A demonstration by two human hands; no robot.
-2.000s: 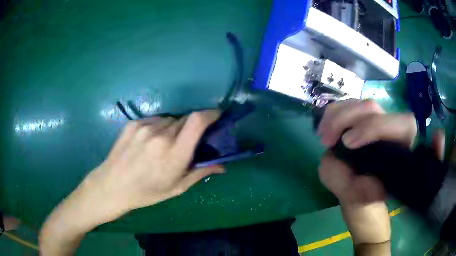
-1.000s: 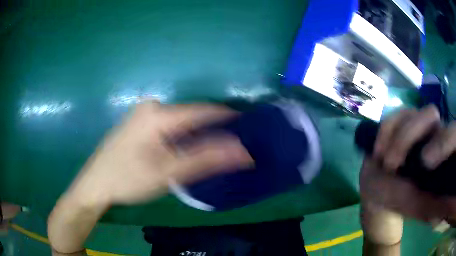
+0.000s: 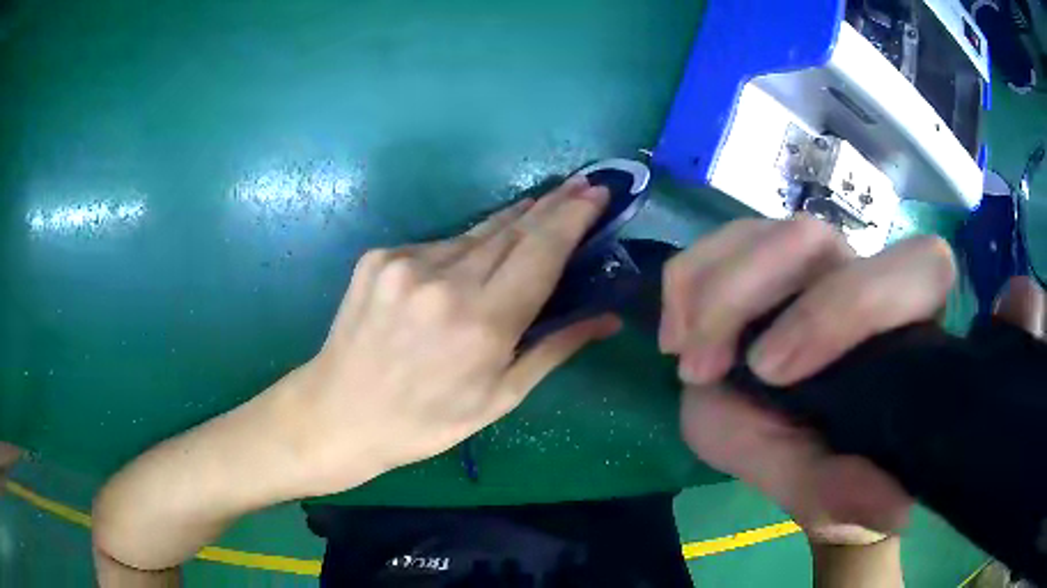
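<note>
My left hand (image 3: 425, 345) presses down on a dark navy workpiece (image 3: 582, 284) with a pale-edged rounded end, on the green table. Its fingers cover much of the piece. A thin dark piece sticks out below my left wrist. My right hand (image 3: 804, 345) grips a thick black electric screwdriver (image 3: 907, 402), lying slanted from the lower right. Its front end points at the right side of the workpiece; the tip is blurred and I cannot tell if it touches.
A blue and white screw feeder (image 3: 758, 103) stands at the back right, its metal outlet facing me. A dark pale-edged part (image 3: 990, 247) lies right of it. Tiny specks lie on the green table (image 3: 172, 103). Part of a person's hand shows at the left edge.
The workpiece, earlier blurred and showing broad navy faces with pale edges, is now held lower under my left hand. My right hand has brought the screwdriver leftward from near the feeder to the workpiece.
</note>
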